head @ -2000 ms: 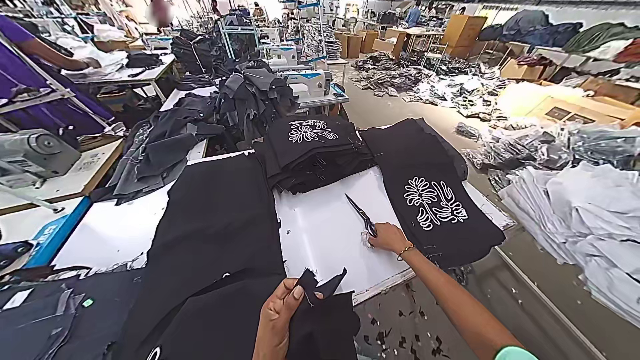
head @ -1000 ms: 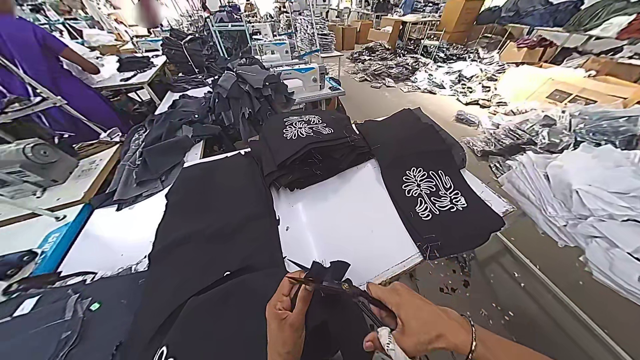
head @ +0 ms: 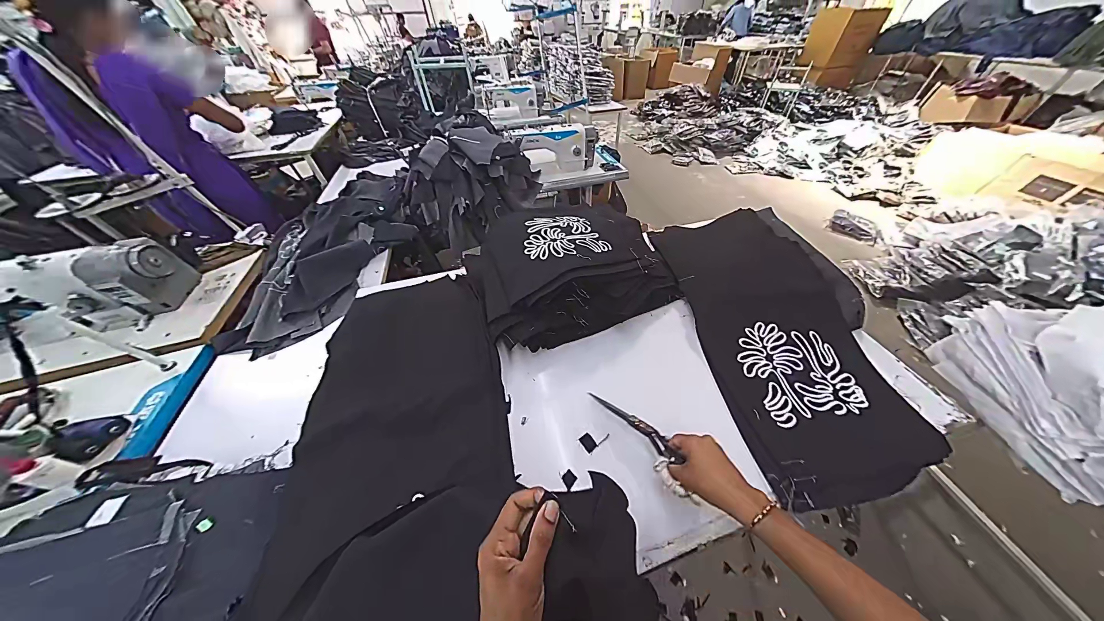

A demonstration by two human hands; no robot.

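Note:
My left hand (head: 519, 552) pinches the edge of a black fabric piece (head: 604, 543) between thumb and fingers at the bottom centre. To its right, my right hand (head: 709, 470) grips scissors (head: 636, 424) by handles partly wrapped in white; the blades point up and left over the white tabletop (head: 621, 371). Small black scraps (head: 588, 442) lie by the blades. Long black fabric panels (head: 405, 371) cover the table on the left. A folded black stack with a white leaf motif (head: 561, 250) is at the back, and another embroidered black stack (head: 802, 371) lies to the right.
A sewing machine (head: 112, 276) stands at the left edge, another (head: 556, 148) beyond the table. Dark cut fabric (head: 466, 172) is heaped between them. A person in purple (head: 164, 129) works at upper left. White cloth (head: 1035, 388) and bagged bundles (head: 992, 259) lie at right; black scraps dot the floor.
The scissors were at the cloth by my left hand one second ago; my right hand has since moved them away to the right. Small black scraps now show on the white tabletop.

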